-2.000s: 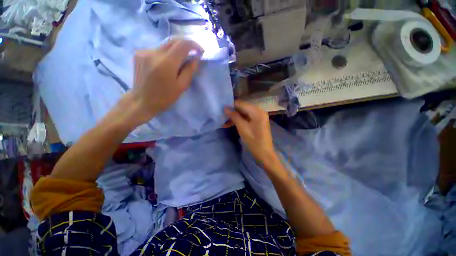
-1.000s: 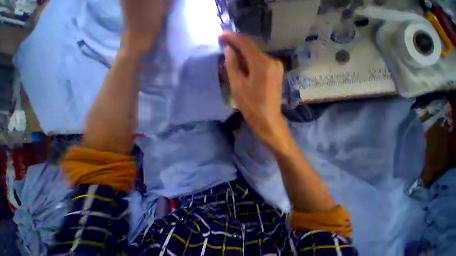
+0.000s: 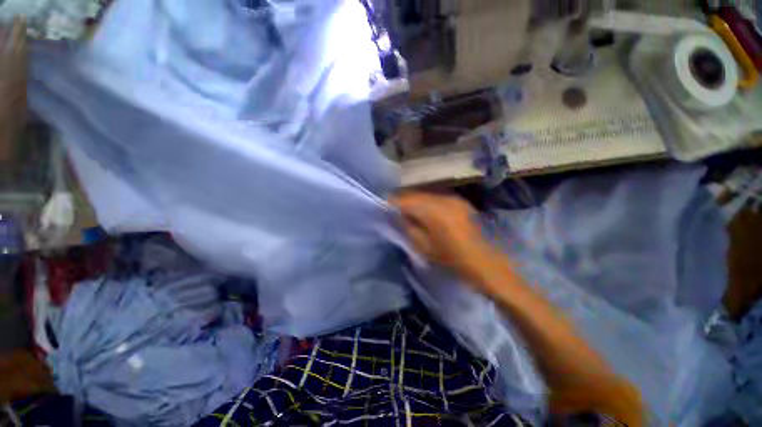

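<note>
A light blue garment panel (image 3: 226, 163) is stretched across the front of me, from the far left edge to the middle. My right hand (image 3: 430, 225) pinches its edge just below the machine's front edge. My left hand (image 3: 12, 92) is blurred and cut off by the left edge of the picture, at the panel's far left end; its fingers cannot be made out. The cream-grey sewing machine (image 3: 489, 50) stands right of the cloth, with a bright lamp glare on the cloth beside the needle area.
A white tape roll (image 3: 706, 71) lies on a plastic bag (image 3: 685, 138) at the right. Orange-yellow and red handles (image 3: 735, 42) show beyond it. A measuring scale (image 3: 585, 138) runs along the machine table. Blue cloth (image 3: 150, 350) is heaped lower left; more (image 3: 618, 250) hangs at the right.
My left hand has swung to the far left edge, pulling the panel out into a long diagonal stretch. My right hand has moved down from the needle area to below the table edge.
</note>
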